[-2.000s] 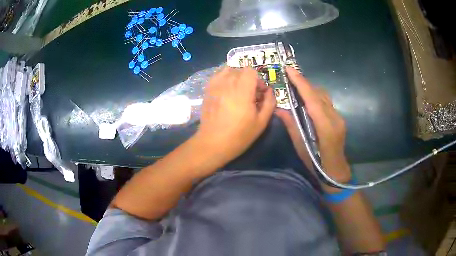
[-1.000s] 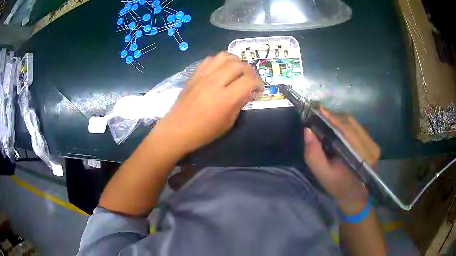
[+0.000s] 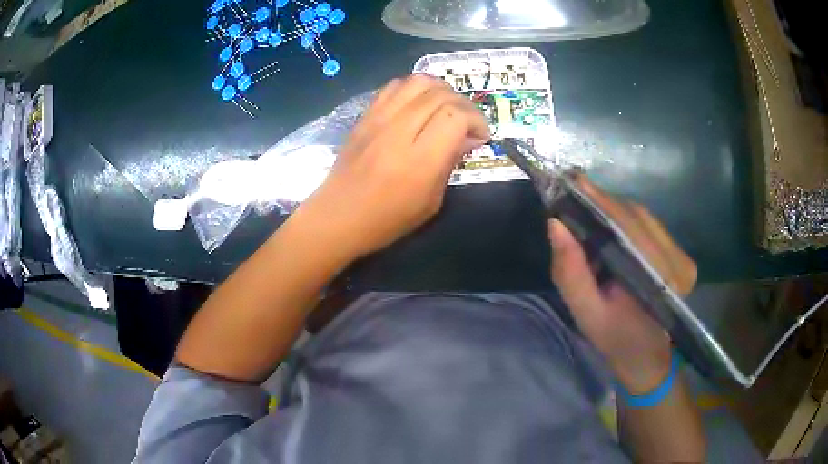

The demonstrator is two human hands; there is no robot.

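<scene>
The open white socket housing [image 3: 537, 74] lies on the dark green mat, with a green circuit board [image 3: 530, 111] and metal contacts inside. My right hand [image 3: 617, 299] holds the long dark soldering iron [image 3: 626, 258]; its tip is over the housing's lower middle, beside a blue part. My left hand [image 3: 399, 159] is over the housing's left side, its fingertips pinched near the iron's tip. What they pinch is too small to tell. A bagged white power cord [image 3: 263, 186] lies left of the housing, partly behind my left hand.
Blue discs with wire legs [image 3: 263, 36] lie at upper left. A clear hood [image 3: 517, 18] is above the housing. A cardboard tray [image 3: 767, 118] with silvery pieces [image 3: 799, 213] stands at right. More bagged units [image 3: 50, 204] lie at the left edge.
My right hand has moved from beside the housing to its lower right, with the iron now angled into it. My left hand has shifted slightly up and left. The view has shifted a little.
</scene>
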